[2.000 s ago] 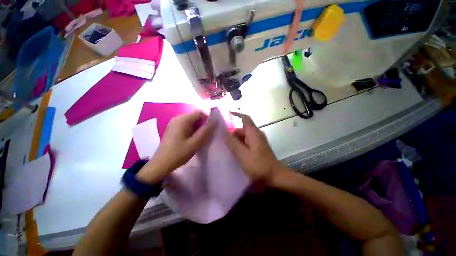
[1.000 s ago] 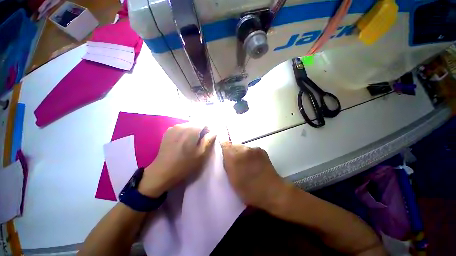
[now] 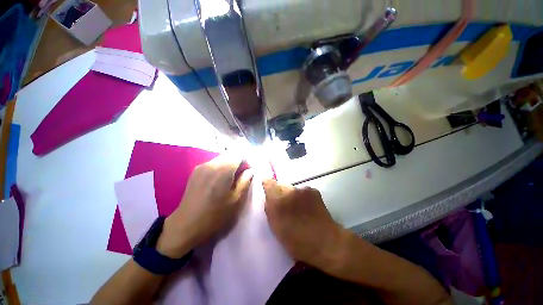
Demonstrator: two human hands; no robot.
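Note:
A pale pink fabric piece [image 3: 244, 256] hangs from both hands over the table's front edge. My left hand [image 3: 208, 199] grips its upper left side, with a bit of magenta showing at the fingertips. My right hand [image 3: 300, 220] grips its upper right side. Both hands are just in front of the needle area of the sewing machine [image 3: 196, 36]. Glare hides the needle, the presser foot and the fabric's tip. A magenta panel [image 3: 172, 164] lies flat beside my left hand, with a pale piece [image 3: 137, 202] partly on it.
Black scissors [image 3: 387, 134] lie right of the needle. A small black and purple tool [image 3: 476, 119] lies farther right. Magenta pieces [image 3: 83, 113] with a white strip [image 3: 125, 64] lie upper left, near a white box [image 3: 83, 24]. A pale piece [image 3: 9, 229] lies far left.
The view has moved closer to the machine and tilted. Both hands have drawn together near the needle area, and the pale fabric now hangs lower, past the frame's bottom edge.

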